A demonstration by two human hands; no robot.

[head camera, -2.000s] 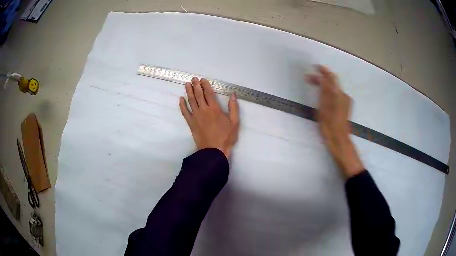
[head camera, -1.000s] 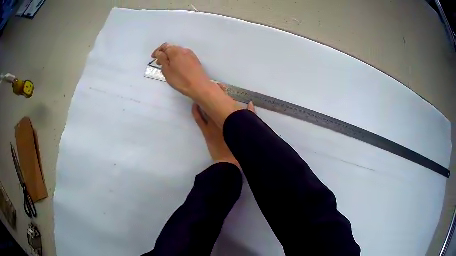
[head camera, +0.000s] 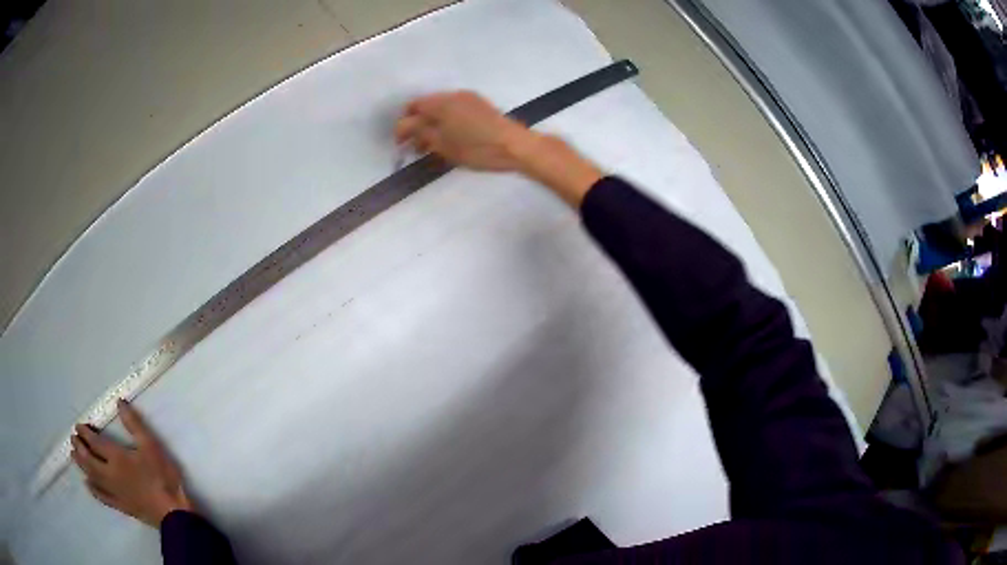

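Observation:
A long steel ruler (head camera: 298, 249) lies slantwise across a large white sheet (head camera: 464, 364), its holed dark end at the upper right. My left hand (head camera: 130, 468) is at the lower left, fingers spread, fingertips pressing on the ruler's bright end; it grasps nothing. My right hand (head camera: 464, 130) is over the ruler's upper part, its fingers blurred and bent together just beyond the ruler's far edge. A faint thin stick, seemingly the pen, shows below these fingertips. The hand hides part of the ruler. Faint broken lines run on the sheet below the ruler.
The beige tabletop (head camera: 144, 83) shows beyond the sheet's curved far edge. A metal rail (head camera: 812, 171) runs along the table's right side. Grey sheet material (head camera: 872, 121) lies beyond the rail, with dark and coloured clutter at the far right.
The view has swung right, bringing the rail into sight and taking the shears and brown piece out. My right hand has moved from the ruler's bright end towards its dark end, uncrossing my arms.

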